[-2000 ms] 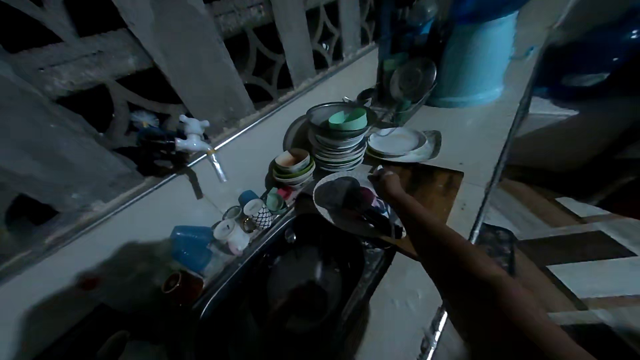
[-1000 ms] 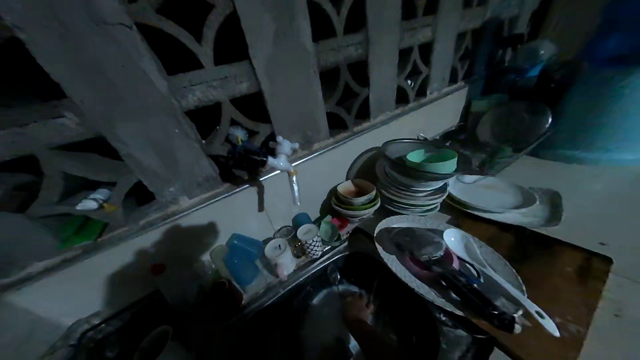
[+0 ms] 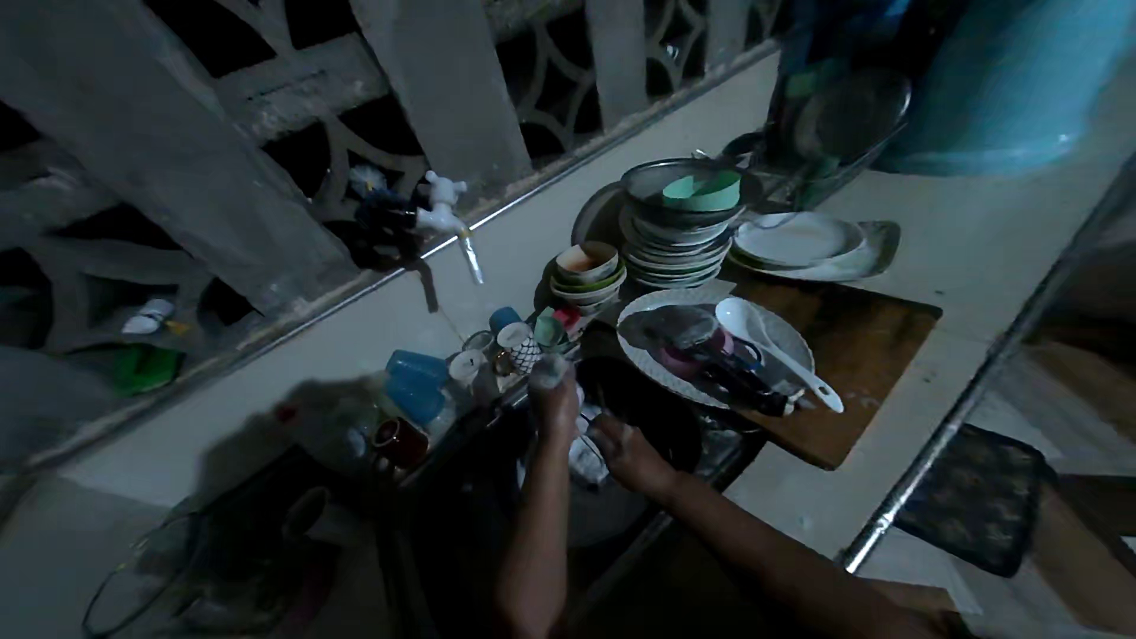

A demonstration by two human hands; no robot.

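Both my hands are over the dark sink basin [image 3: 444,541]. My left hand [image 3: 552,390] is closed around something pale and soapy-looking that is too blurred to name. My right hand [image 3: 626,448] is beside it, fingers curled at a thin item I cannot make out. Pale shapes lie just below the hands in the basin. To the right of the hands, an oval white plate [image 3: 652,377] holds a white ladle [image 3: 772,346] and several dark utensils. Cups, among them a patterned white cup [image 3: 517,342], stand on the ledge beyond my left hand.
Stacked plates [image 3: 679,257] and bowls [image 3: 587,280] stand behind the oval plate, which overlaps a wooden board [image 3: 870,355]. More plates [image 3: 799,238] lie behind the board. Above the sink, a faucet [image 3: 444,213] juts from the wall. Blue cups [image 3: 415,382] and a brown mug [image 3: 401,442] line the left ledge.
Two seconds ago one hand was at the oval plate; one second ago a hand was low in the basin. Now both hands are together above the basin. The view has shifted.
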